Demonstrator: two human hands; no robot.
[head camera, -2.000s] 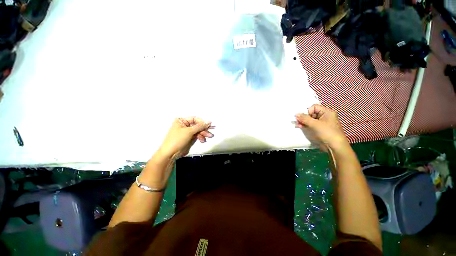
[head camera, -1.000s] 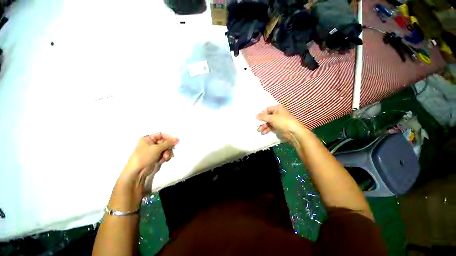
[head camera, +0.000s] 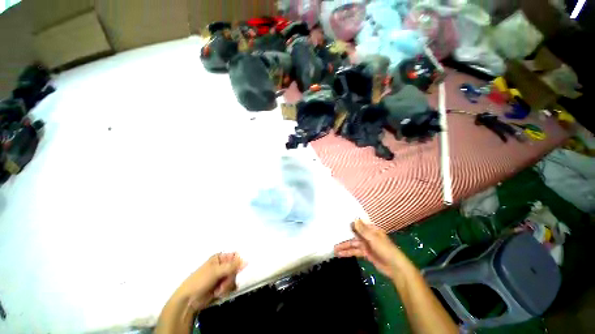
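A clear polybag (head camera: 285, 199) with a grey-blue fabric item inside lies on the white cloth in front of me. Its film nearly vanishes against the cloth, so its near edge is hard to see. My left hand (head camera: 210, 282) has its thumb and fingers pinched at the bag's near left corner, by the table's front edge. My right hand (head camera: 377, 251) is at the near right side, its thumb raised and fingers stretched inward, seemingly with the film between them. No bag label can be made out.
Dark grey fabric goods (head camera: 253, 81) are piled behind the bag, more at the far left (head camera: 23, 140). A white tube (head camera: 445, 147) lies on the striped cloth (head camera: 391, 179). Hand tools (head camera: 499, 125) and filled plastic bags (head camera: 391, 32) are at the right. A grey stool (head camera: 528, 274) stands at the lower right.
The view has tilted up and shows more of the pile and the table's back. The bag's white label no longer shows. My right hand's fingers have straightened from a tighter pinch.
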